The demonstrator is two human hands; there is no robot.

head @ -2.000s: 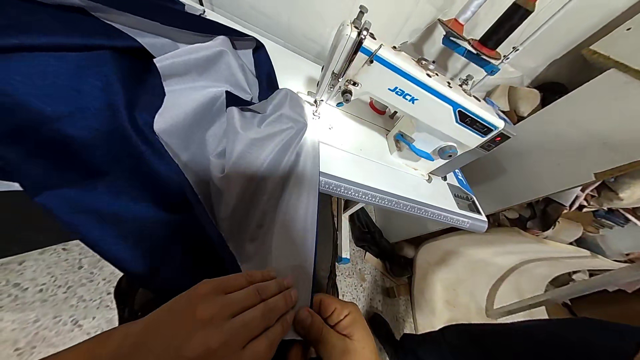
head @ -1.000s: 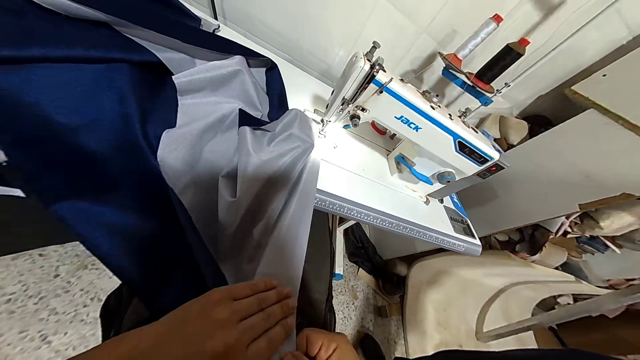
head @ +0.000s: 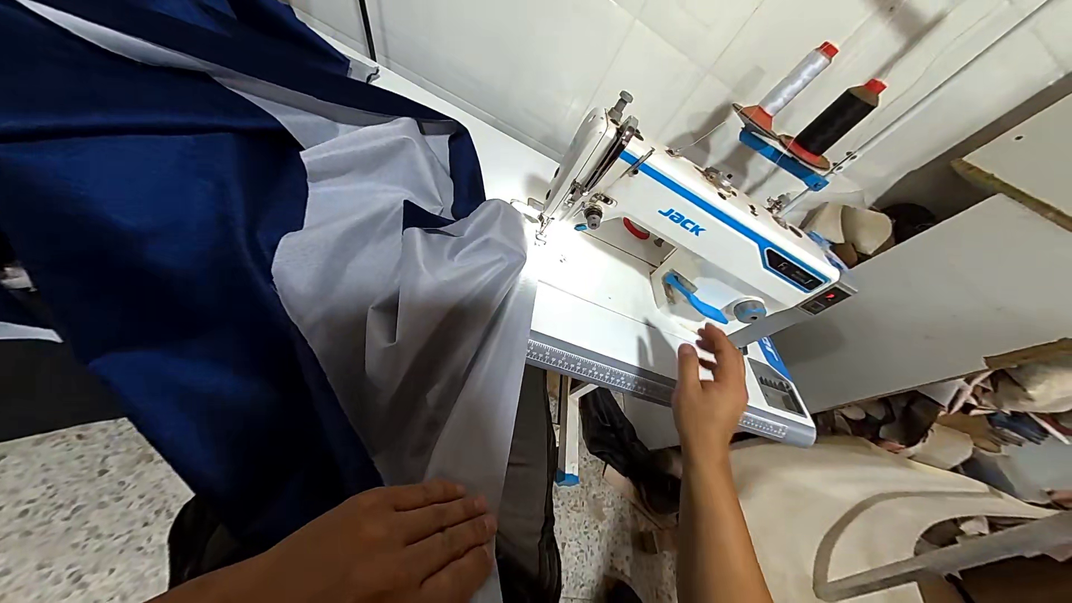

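Observation:
My left hand (head: 410,536) lies flat, palm down, on the lower end of the light grey lining fabric (head: 452,360), which joins dark blue fabric (head: 184,276) spread to its left. The fabric's upper edge reaches the lit needle area of a white and blue Jack sewing machine (head: 695,218). My right hand (head: 712,385) is raised over the machine's front edge, fingers partly curled with nothing seen between them, just below the blue lever (head: 695,297). It appears apart from the lever.
White and black thread cones (head: 837,126) stand behind the machine. A printed ruler strip (head: 603,368) runs along the table's front edge. A cream padded surface (head: 779,502) lies at lower right, with fabric scraps (head: 946,419) beside a white panel (head: 904,310).
My right hand has let go of the fabric's lower edge and moved up and right to the machine. My left hand stays on the fabric. The view has shifted.

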